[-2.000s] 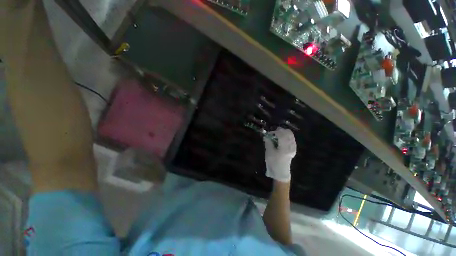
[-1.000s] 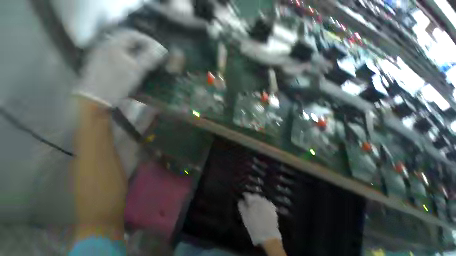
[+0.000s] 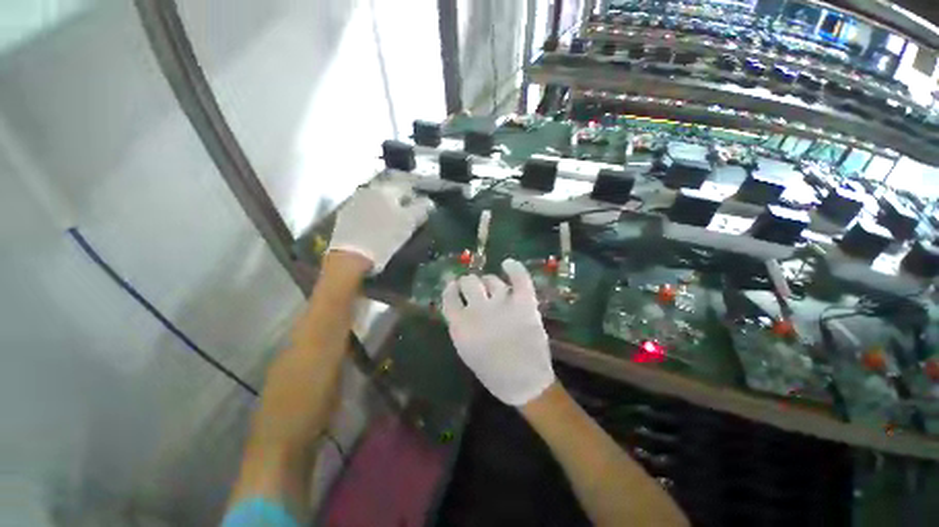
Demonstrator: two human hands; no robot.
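Observation:
My left hand (image 3: pixel 379 221), in a white glove, is over the shelf's left end beside the black power adapters; its fingertips are too blurred to show a hold. My right hand (image 3: pixel 501 335), also white-gloved, is over the shelf's front edge with its fingers apart. It partly covers the leftmost circuit board (image 3: pixel 438 276) and reaches the left side of the second board (image 3: pixel 559 299). No board is seen in its grip. Pale plug-in sticks (image 3: pixel 483 233) stand behind these two boards. A third board (image 3: pixel 628 309) has a glowing red LED (image 3: pixel 649 352).
More boards (image 3: pixel 783 355) lie along the shelf to the right. Black adapters (image 3: pixel 615 186) and cables run behind them. The slotted black tray (image 3: pixel 515 463) is below the shelf edge, with a pink bin (image 3: pixel 386 479) to its left. A metal rack post (image 3: pixel 221 134) stands at left.
The view has shifted. My right hand has moved up from the tray to the boards on the shelf. My left hand is now farther in, beside the adapters.

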